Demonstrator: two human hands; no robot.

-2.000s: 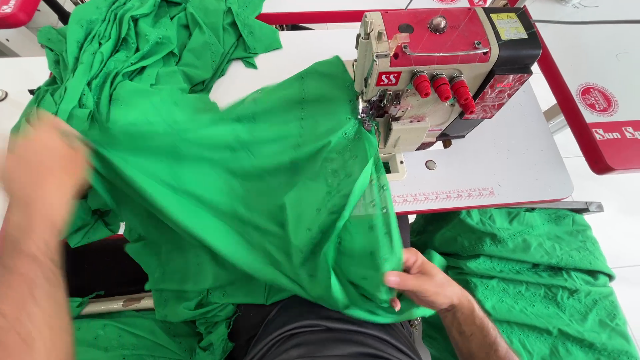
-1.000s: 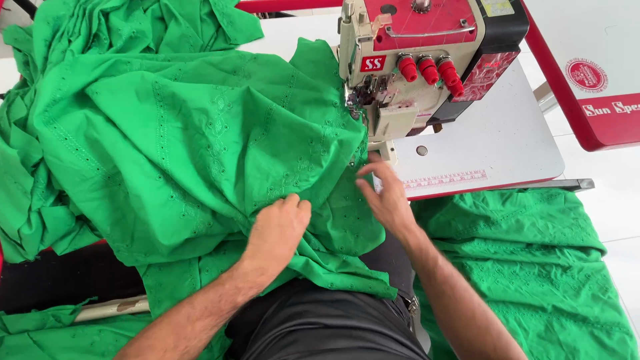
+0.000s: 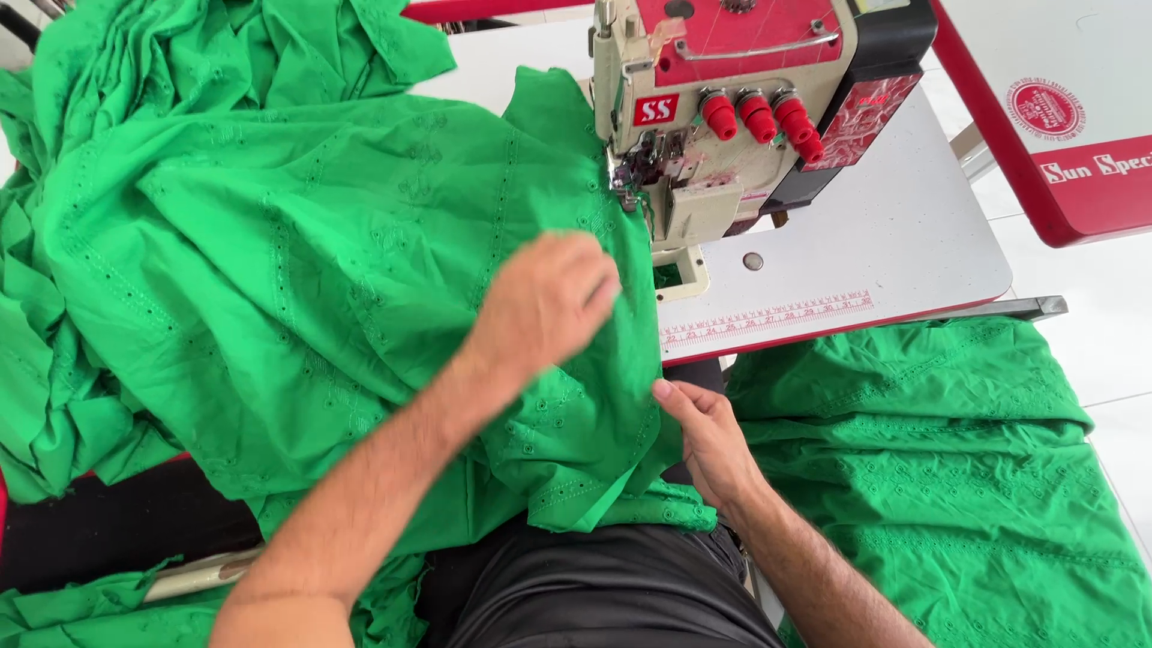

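Observation:
Green eyelet-embroidered fabric (image 3: 378, 243) spreads over the left of the table and hangs down to the lap. Its right edge lies under the presser foot (image 3: 628, 200) of an overlock sewing machine (image 3: 720, 135). My left hand (image 3: 544, 301), somewhat blurred, is over the fabric just below and left of the foot, fingers curled; whether it grips cloth is unclear. Nearer my body, my right hand (image 3: 706, 432) pinches the fabric's right edge between thumb and fingers, just off the table's front edge.
More green fabric (image 3: 936, 468) is draped at the right below the table, and a bunched heap (image 3: 225, 54) lies at the upper left. The white table (image 3: 855, 252) has a red edge and a printed ruler (image 3: 774, 319). Another red-edged table (image 3: 1098, 198) stands at the right.
My left hand has moved up toward the presser foot from lower on the fabric. My right hand has come down from beside the machine to the fabric's lower right edge.

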